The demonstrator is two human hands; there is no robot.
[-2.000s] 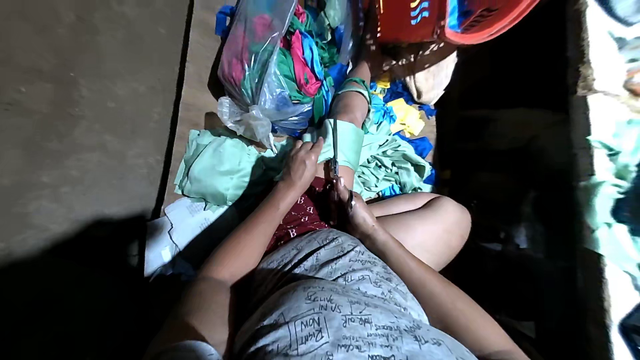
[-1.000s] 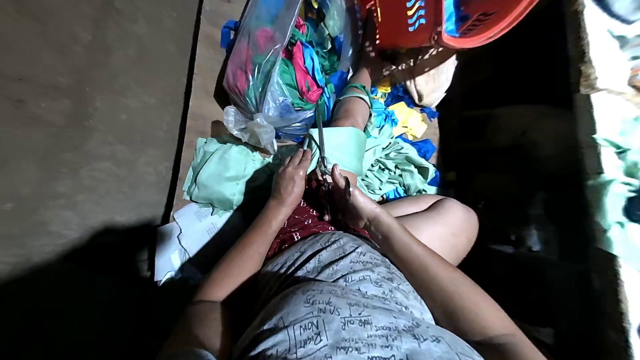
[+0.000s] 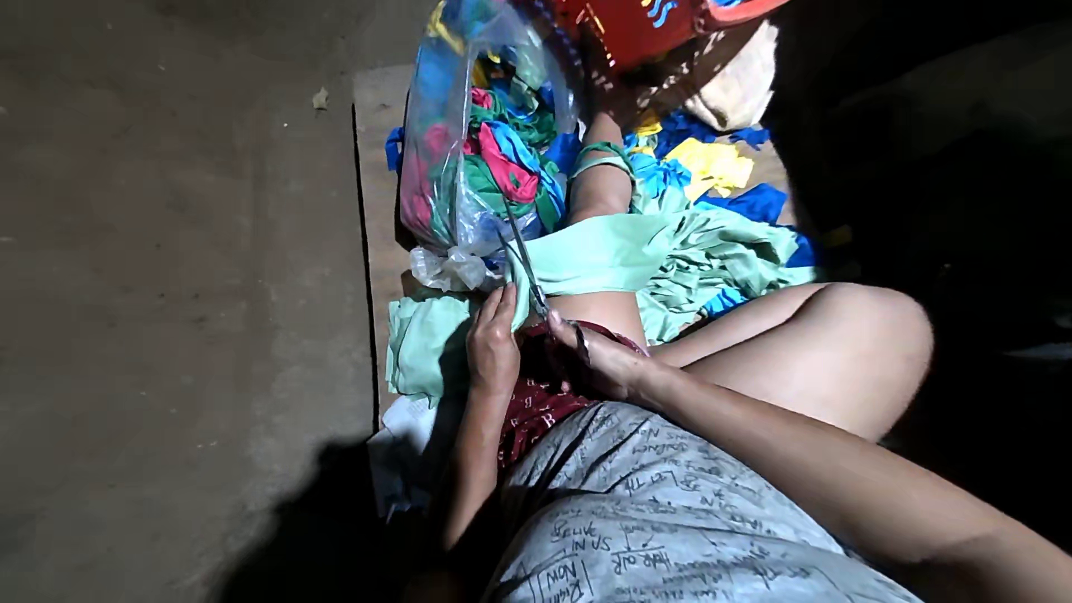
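Observation:
My right hand [image 3: 607,360] grips the dark handles of metal scissors [image 3: 529,272], whose blades are parted and point away from me. My left hand [image 3: 494,343] holds the edge of a pale green cloth [image 3: 599,255], close beside the blades. This cloth lies across my outstretched leg, and its edge is at the blades. More pale green fabric [image 3: 737,260] is heaped right of the leg. A folded pale green pile [image 3: 427,347] lies left of my left hand. Green bands [image 3: 605,161] circle the lower leg.
A clear plastic bag [image 3: 440,180] of coloured cloth scraps stands beyond my left hand. A red plastic basket [image 3: 636,29] is at the top. Yellow scraps [image 3: 712,167] and blue scraps [image 3: 758,203] lie right of the leg. Bare floor [image 3: 184,209] extends along the left.
The scissor blades, which look nearly closed in the earlier frames, now stand apart at the cloth's edge. The view has shifted somewhat. My left hand still holds the cloth.

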